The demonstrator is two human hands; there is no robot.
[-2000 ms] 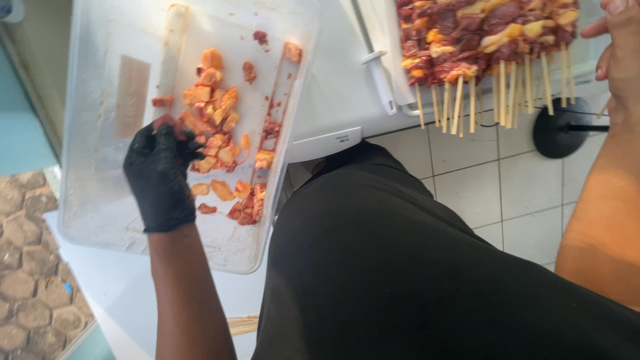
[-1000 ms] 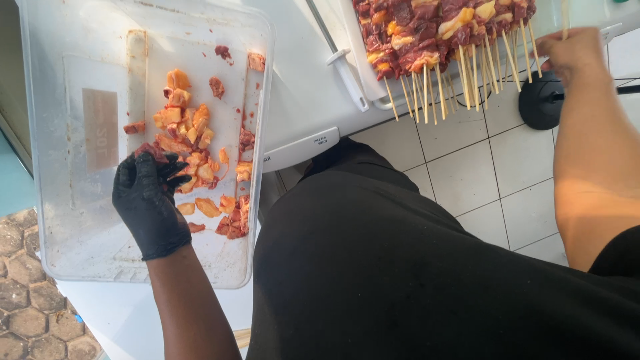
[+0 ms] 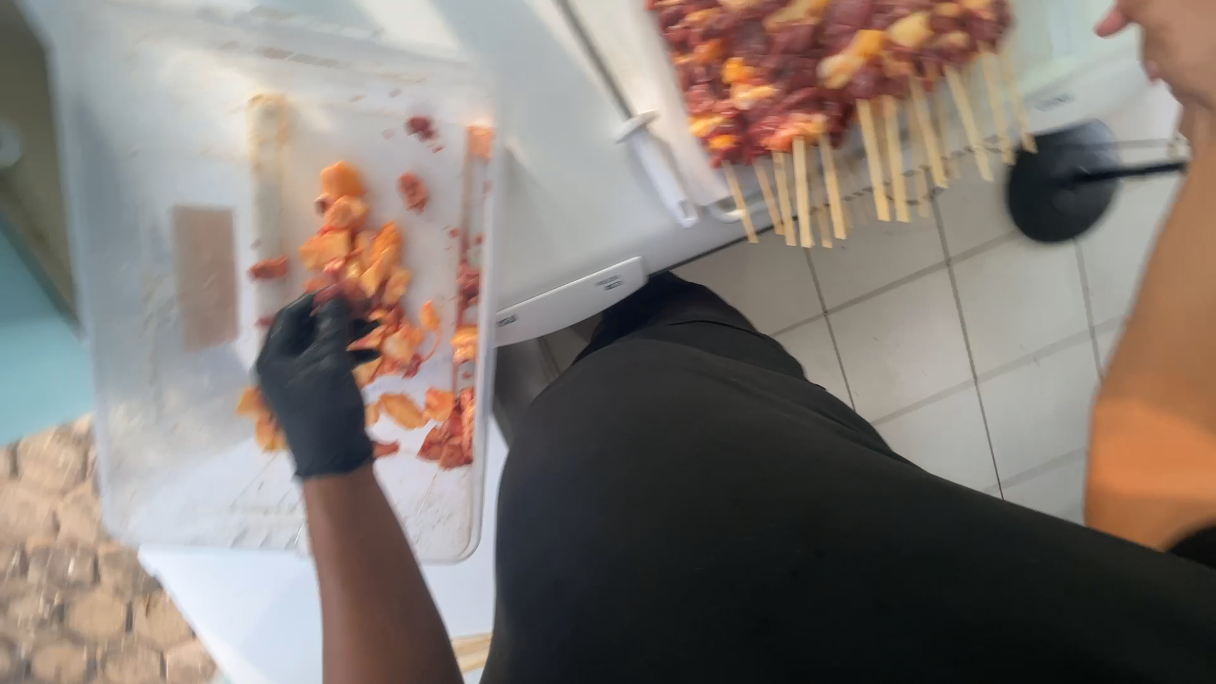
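Observation:
My left hand (image 3: 318, 380), in a black glove, is inside a clear plastic tub (image 3: 142, 446). Its fingertips pinch a dark red piece of meat (image 3: 330, 288) over loose orange and red meat chunks (image 3: 380, 256). At the upper right edge is my bare right hand (image 3: 1173, 47), cut off by the frame; whether it holds anything cannot be told. To its left lie many raw meat skewers (image 3: 807, 76) in a row, bare wooden stick ends pointing down in the view. A gap separates that hand from the skewers.
A white appliance lid (image 3: 570, 171) with a white handle (image 3: 660, 171) lies between tub and skewers. Below the skewers are a tiled floor (image 3: 902, 332) and a round black object (image 3: 1062, 180). Wooden sticks (image 3: 472, 651) show at the bottom edge.
Inside the tub, my left hand has moved right with the meat piece, uncovering chunks at its left. My right hand, close beside the skewers one second ago, has moved away from them.

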